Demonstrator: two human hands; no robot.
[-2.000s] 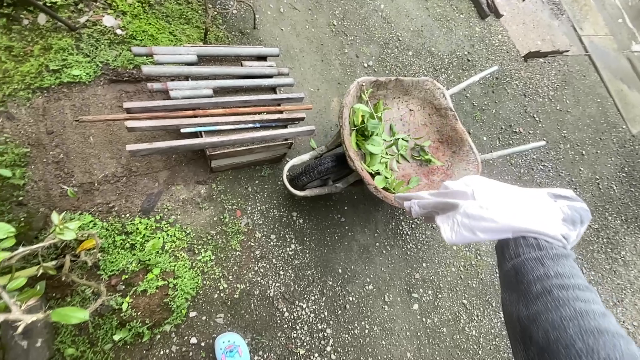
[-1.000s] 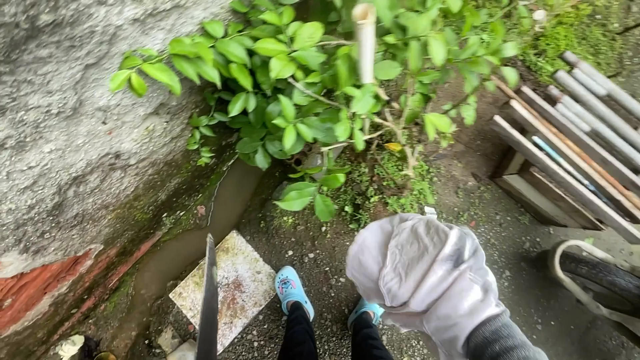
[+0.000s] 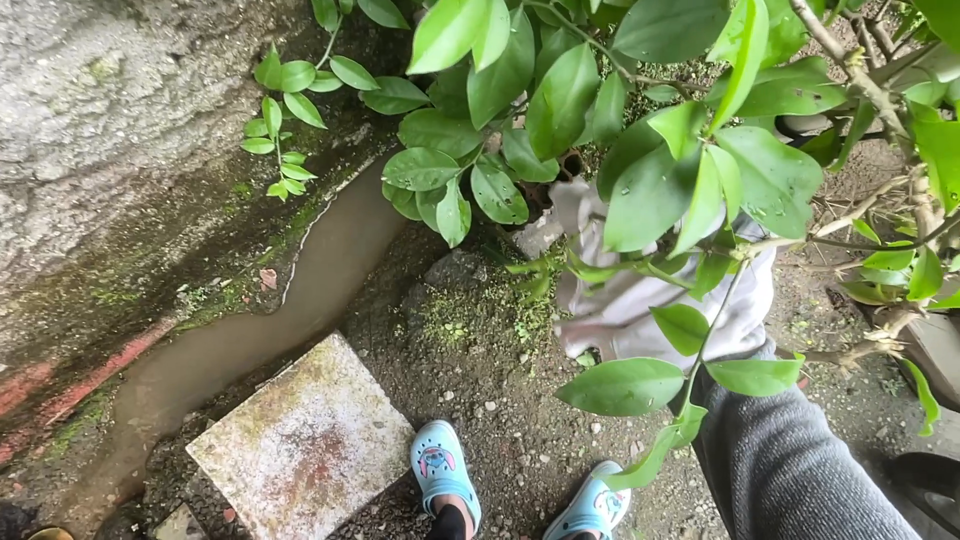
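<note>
My right hand, in a loose whitish glove or cloth [image 3: 652,300], reaches in under the leafy branches of a shrub [image 3: 652,187] at the right of centre. Leaves cover much of it, so whether its fingers hold anything is hidden. A grey knitted sleeve [image 3: 787,450] runs from it to the lower right edge. Green leaves and a thin twig hang across the covering and the wrist. Just left of the fingers lie a mossy stone [image 3: 456,270] and low weeds. My left hand is out of view.
A rough, mossy wall [image 3: 135,135] stands at the left, with a channel of muddy water [image 3: 300,300] along its foot. A square stained slab [image 3: 307,450] lies beside my light blue clogs [image 3: 446,465]. Woody branches [image 3: 862,82] spread at the upper right.
The view has swung from the wheelbarrow and the stacked bars to the shrub by the wall. My right hand has moved in beneath the leaves. A long dark blade seen at lower left is out of view.
</note>
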